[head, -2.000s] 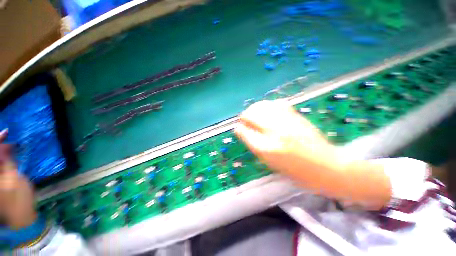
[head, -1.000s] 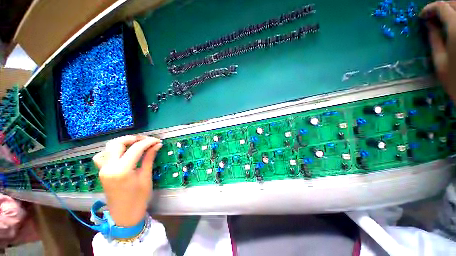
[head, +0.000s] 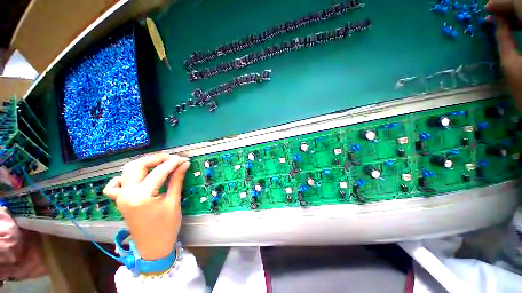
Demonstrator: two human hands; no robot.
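Note:
The green circuit board panels (head: 320, 171) lie in a long strip along the near bench edge. My left hand (head: 153, 191), with a blue wrist strap, is over the strip left of centre. Its thumb and fingertips are pinched together at the boards' far edge; whether a part is between them does not show. My right hand (head: 508, 48) is cut off by the right edge, with its fingers beside a loose pile of small blue components (head: 459, 17). Whether it holds one cannot be told. A black tray (head: 150, 86) at the left holds a mass of tiny blue parts.
Small black components (head: 275, 48) lie in three rows on the green mat. A tan pointed stick (head: 155, 39) lies beside the tray. A pale rail (head: 275, 134) runs behind the boards. Thin clear parts (head: 441, 74) lie at right. Upright green boards (head: 26, 143) stand at far left.
The view has swung left. My left hand has moved from beside the tray onto the boards. My right hand has left the boards for the blue pile.

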